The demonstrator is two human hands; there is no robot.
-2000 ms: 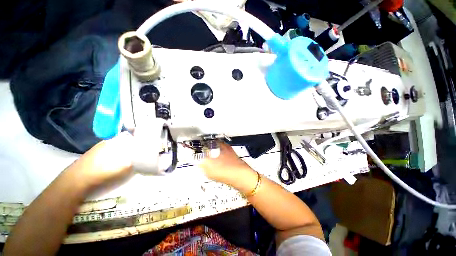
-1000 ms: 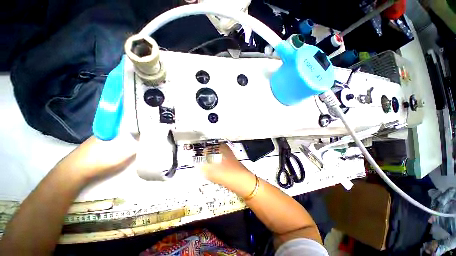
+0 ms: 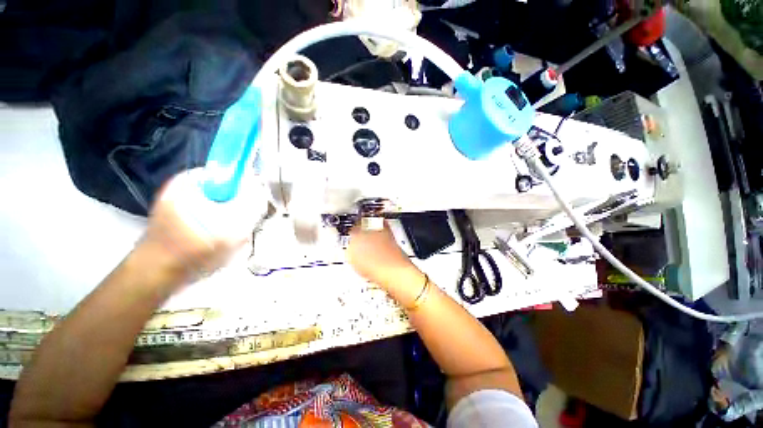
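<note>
The white sewing machine head (image 3: 452,167) runs across the middle. My left hand (image 3: 197,221) is at its left end, beside the light blue end of the lamp (image 3: 234,150); it is washed out by glare, and what it holds cannot be told. My right hand (image 3: 376,251) is under the head beside the small metal parts (image 3: 341,222); its fingertips are hidden by the head. The dark garment (image 3: 125,117) lies behind and to the left, with a thin pale line along one edge. No cloth can be made out under the needle area.
Black shears (image 3: 475,267) and a flat black phone (image 3: 429,232) lie right of my right hand. Small metal tools (image 3: 517,253) lie further right. A measuring strip (image 3: 226,344) runs along the front table edge. A cardboard box (image 3: 594,359) stands below right. Thread spools are behind the machine.
My left hand has moved up and right, toward the lamp end, and its fingers have lifted. The light cover at the head's left end no longer shows in front. My right hand stays beneath the head.
</note>
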